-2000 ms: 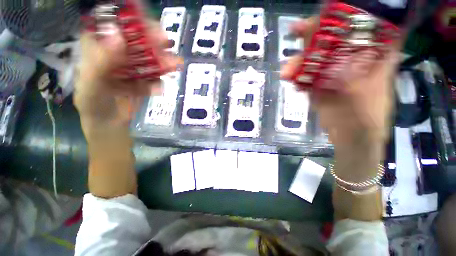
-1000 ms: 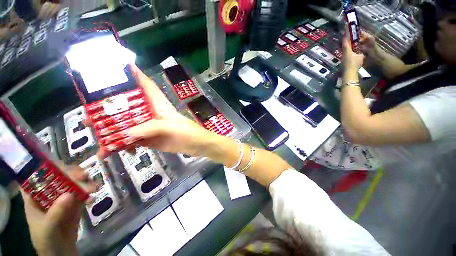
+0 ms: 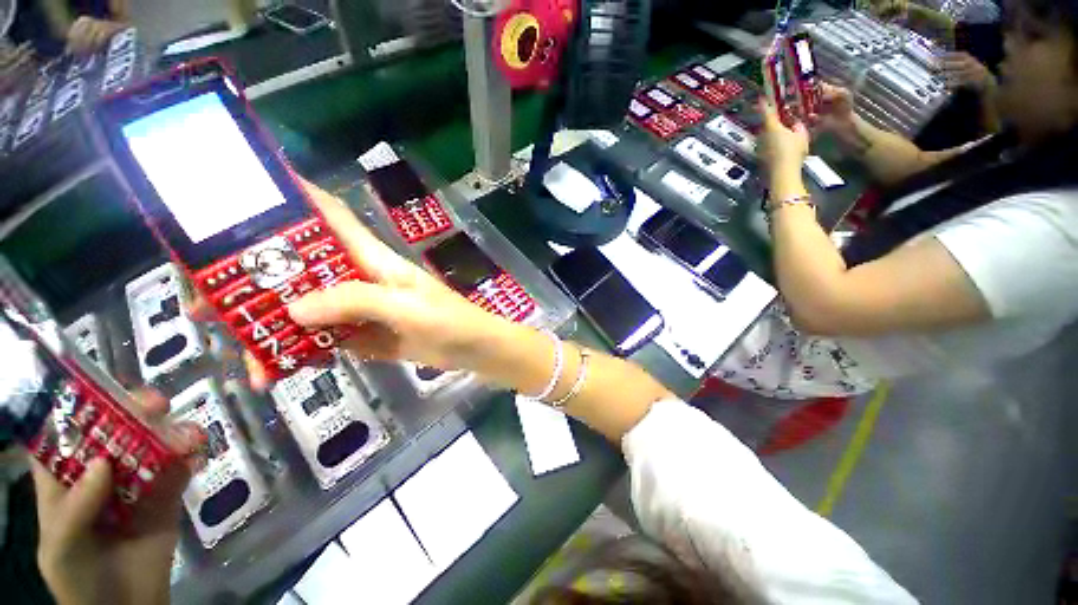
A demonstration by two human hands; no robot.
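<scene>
My right hand (image 3: 390, 301) holds a red keypad phone (image 3: 219, 213) upright above the tray, its screen lit white with a blue band on top and the thumb on the keypad. My left hand (image 3: 101, 532) holds another red keypad phone (image 3: 83, 425) at the left edge; its screen looks bright and is partly cut off. Below them the clear tray (image 3: 408, 408) holds several white phone backs (image 3: 325, 414) and two red phones face up with dark screens (image 3: 485, 278). Thin white batteries (image 3: 449, 496) lie in a row in front of the tray.
Black smartphones (image 3: 605, 298) lie on white paper (image 3: 686, 325) at right. Behind them are a round dark base (image 3: 579, 207), a metal post (image 3: 487, 106) and a fan with a red-yellow centre (image 3: 528, 41). A neighbouring worker (image 3: 934, 248) holds a phone at right.
Both hands have come together towards the left as the view turned right, bringing the neighbour into view. In the last second the right phone's screen glare has lessened and a blue band shows.
</scene>
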